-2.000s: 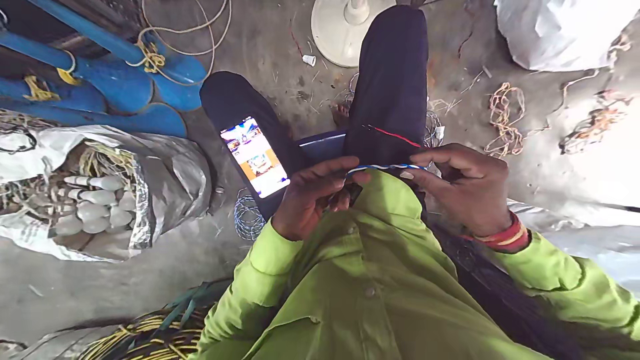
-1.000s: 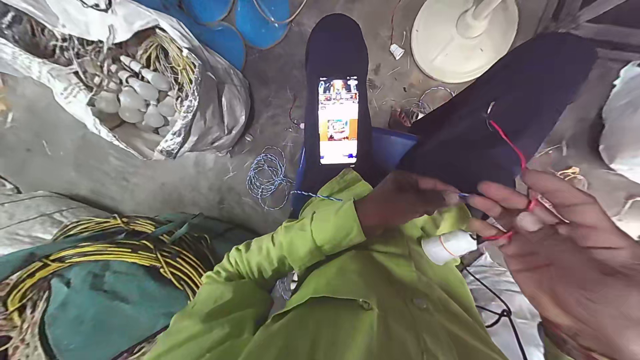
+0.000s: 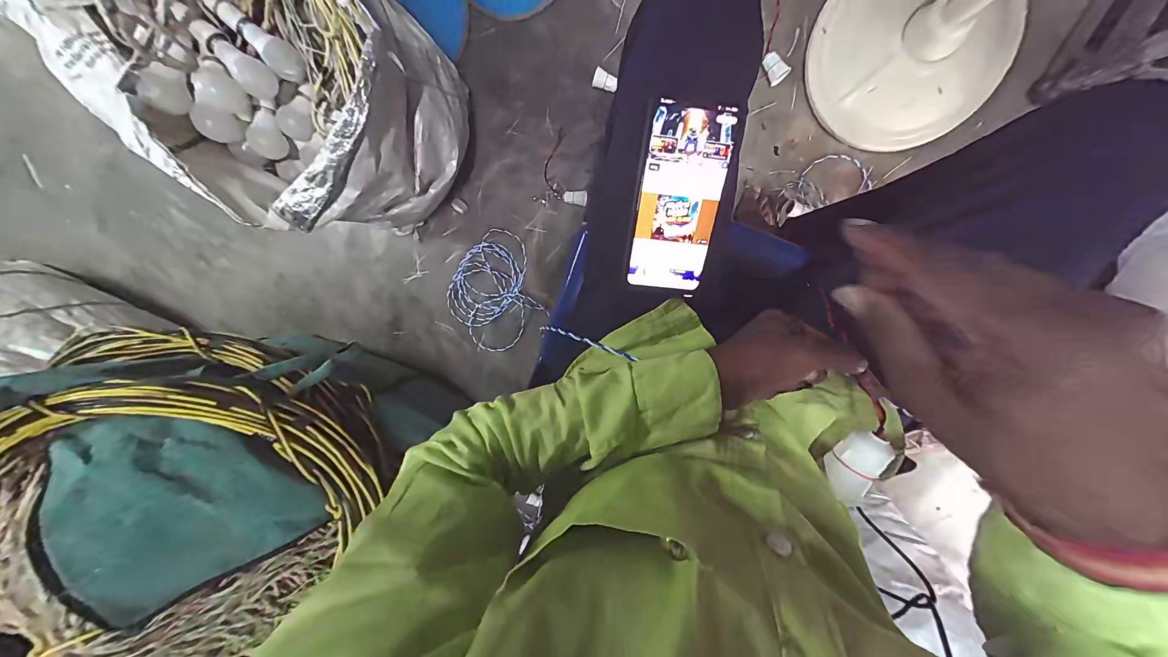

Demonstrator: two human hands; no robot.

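Note:
My left hand (image 3: 789, 360) is closed at my lap, its fingertips pinching a wire where a red wire (image 3: 878, 406) meets it. A blue-and-white twisted wire (image 3: 589, 341) runs under my left sleeve toward that hand, from a loose coil (image 3: 488, 290) beside my leg. My right hand (image 3: 1004, 365) is raised close to the camera, blurred, its thumb and finger apart with nothing visible between them. Below the hands, a white plastic piece (image 3: 858, 465) lies against the green shirt, with thin red wire across it. A lit phone (image 3: 680, 196) rests on my left thigh.
A silvery sack (image 3: 415, 137) with several white bulbs (image 3: 246, 73) stands at upper left. Yellow-and-black cable (image 3: 182, 401) lies coiled over green cloth at lower left. A cream round base (image 3: 876, 82) stands beyond my legs. Small white connectors (image 3: 776, 68) lie on the floor.
My right hand has come away from the wire and risen toward the camera; one second ago its fingers were at the wire. My left hand keeps its pinch. The view has shifted.

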